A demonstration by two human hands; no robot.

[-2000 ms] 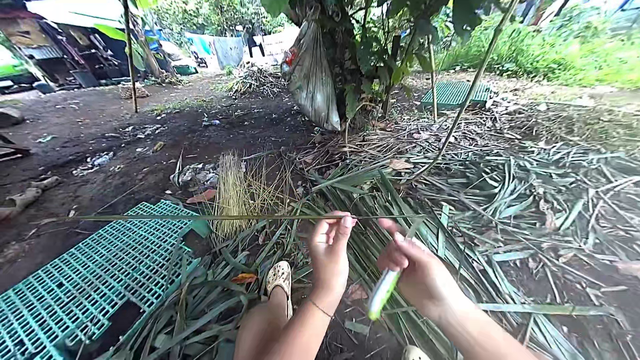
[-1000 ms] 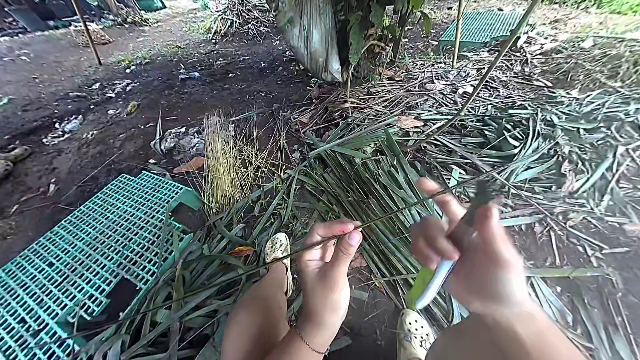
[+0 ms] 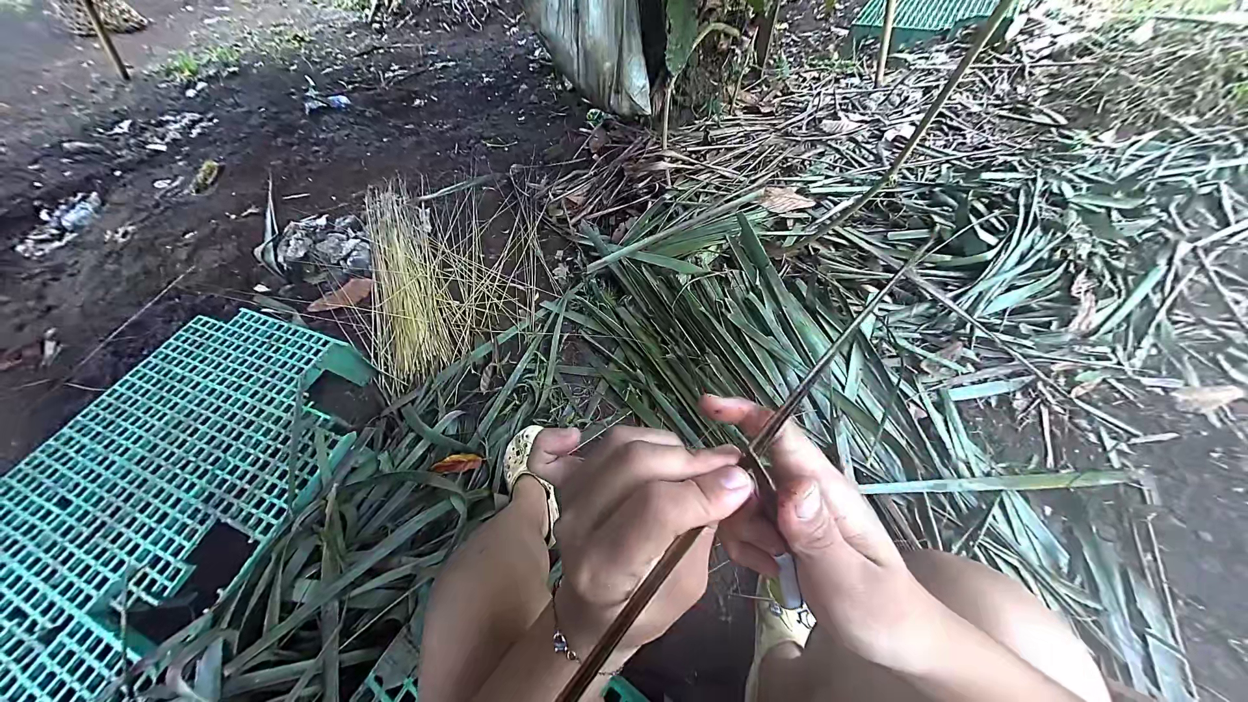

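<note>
My left hand (image 3: 643, 507) pinches a long, narrow brown-green leaf strip (image 3: 634, 609) near the middle of the view. The strip runs diagonally from the bottom edge up to the right. Touching it just beside the left fingertips, my right hand (image 3: 819, 517) grips a knife, whose pale handle (image 3: 788, 580) shows below the fingers; a small part of the blade seems to lie against the strip, the rest is hidden. Beyond the hands lies a pile of cut green leaf strips (image 3: 721, 331). A bundle of thin yellowish leaf ribs (image 3: 409, 292) stands to the left of it.
A broken green plastic grate (image 3: 185, 439) lies at the left on dark soil. Another green grate (image 3: 936, 14) is at the top right. A hanging sack (image 3: 597, 49) and a slanting thin stem (image 3: 926, 127) are ahead. More leaf litter (image 3: 1024, 234) spreads at the right.
My right hand has moved in against my left hand, where before they were apart. The strip, level two seconds ago, now slants steeply. The view has tilted down.
</note>
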